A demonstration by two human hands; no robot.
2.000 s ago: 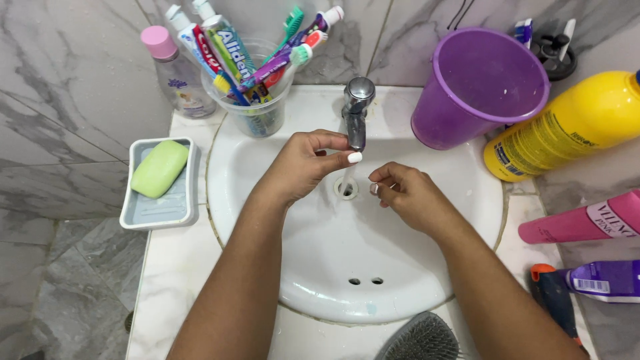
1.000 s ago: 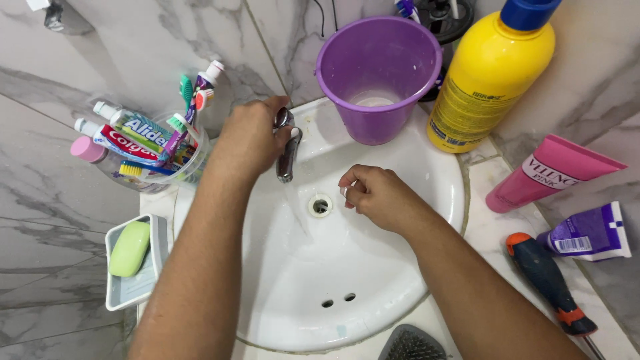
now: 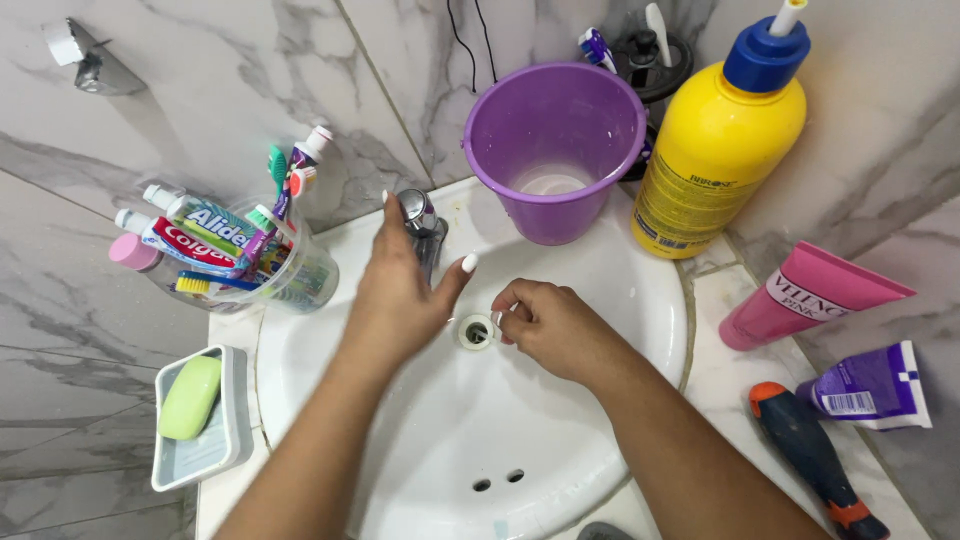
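My left hand [image 3: 409,289] is beside the chrome faucet [image 3: 421,225], its fingers spread and nothing in its grasp. The hand partly hides the faucet's spout. Over the white washbasin [image 3: 442,435], my right hand [image 3: 547,322] has its thumb and fingertips pinched together just right of the drain [image 3: 475,331]. A small whitish thing shows at those fingertips, too small to name. A thin pale streak lies between them and the drain.
Behind the basin stand a purple bucket [image 3: 555,142] and a yellow pump bottle [image 3: 720,142]. Toothpaste and brushes fill a clear cup [image 3: 311,270] at left, near green soap [image 3: 190,397] in a dish. A pink tube [image 3: 810,296], purple tube [image 3: 874,386] and dark-handled tool [image 3: 810,450] are right.
My left hand went from near my right hand onto the faucet's handle, and now its fingers are spread beside it. My right hand stays pinched by the drain. The view has shifted.
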